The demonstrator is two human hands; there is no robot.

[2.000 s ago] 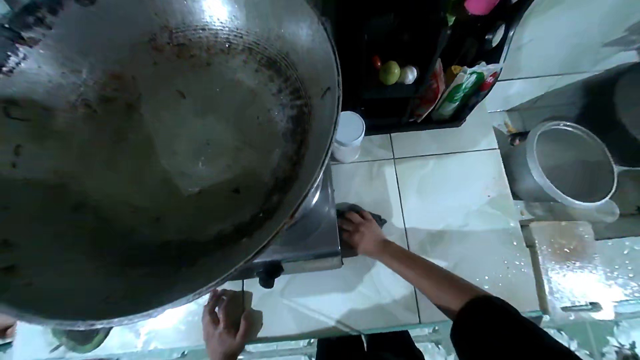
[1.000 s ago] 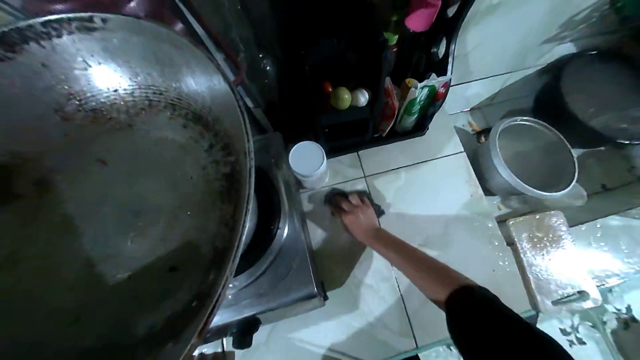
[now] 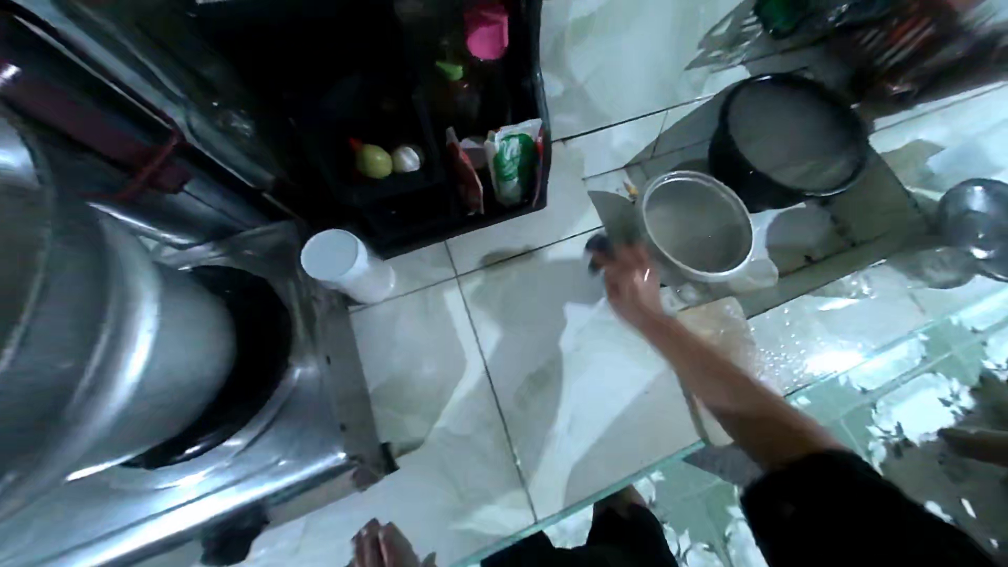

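Observation:
My right hand (image 3: pixel 632 285) is shut on a dark cloth (image 3: pixel 600 250) at the right part of the white tiled counter (image 3: pixel 543 378), just left of a round metal pot (image 3: pixel 698 227) and above a cutting board (image 3: pixel 720 335). The hand is slightly blurred. My left hand (image 3: pixel 387 545) shows only in part at the bottom edge of the view, near the counter's front edge, with nothing seen in it. At the left, a large metal pan (image 3: pixel 150 331) stands on a steel gas stove (image 3: pixel 315 394).
A white-lidded jar (image 3: pixel 346 264) stands beside the stove. Behind it, a black organizer (image 3: pixel 465 228) holds a lime (image 3: pixel 373 161), a white round item (image 3: pixel 407 159) and packets (image 3: pixel 513 165). A black pot (image 3: pixel 791 138) and a metal bowl (image 3: pixel 976 220) are at the right.
My right hand has moved with the cloth from beside the stove rightward to the metal pot. The view has swung to the right. My left hand, not seen one second ago, is partly back in view.

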